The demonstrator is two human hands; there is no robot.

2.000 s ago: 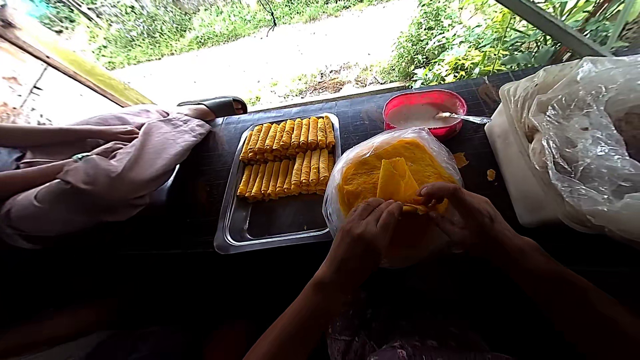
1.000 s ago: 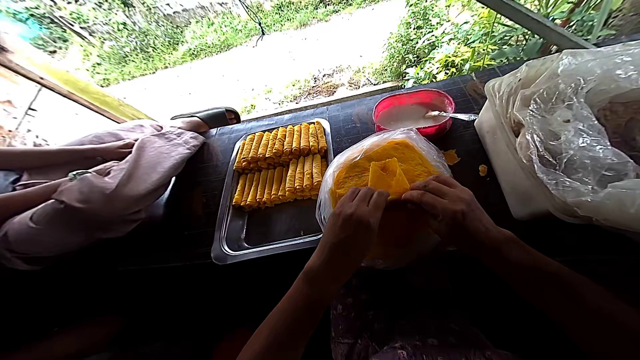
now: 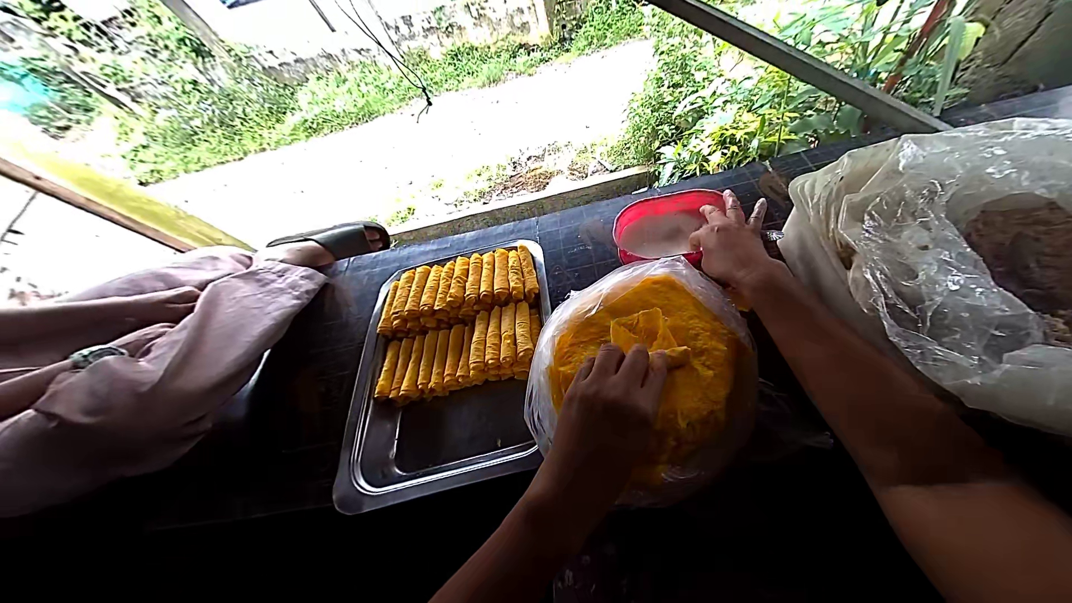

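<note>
My left hand point(image 3: 615, 389) grips a partly rolled yellow wrapper point(image 3: 649, 335), its pointed flap lying away from me. Under it is a stack of yellow wrapper sheets point(image 3: 695, 402) in a clear plastic bag point(image 3: 548, 368). My right hand point(image 3: 735, 239) reaches to the near right rim of a red bowl point(image 3: 630, 216) of whitish liquid, fingers spread; whether a fingertip touches the liquid is unclear. Left of the stack, a metal tray point(image 3: 362, 452) bears two rows of yellow rolls point(image 3: 452, 285), piled in layers.
At the right stands a container covered with clear plastic point(image 3: 913, 243), holding a brownish filling point(image 3: 1022, 251). A person sits at the left in a light pink garment point(image 3: 167, 360), a sandalled foot point(image 3: 322, 244) on the dark table's far edge. A metal bar slants across the upper right.
My right hand has left the yellow wrapper and moved away from me to the red bowl. My left hand has stayed at the wrapper.
</note>
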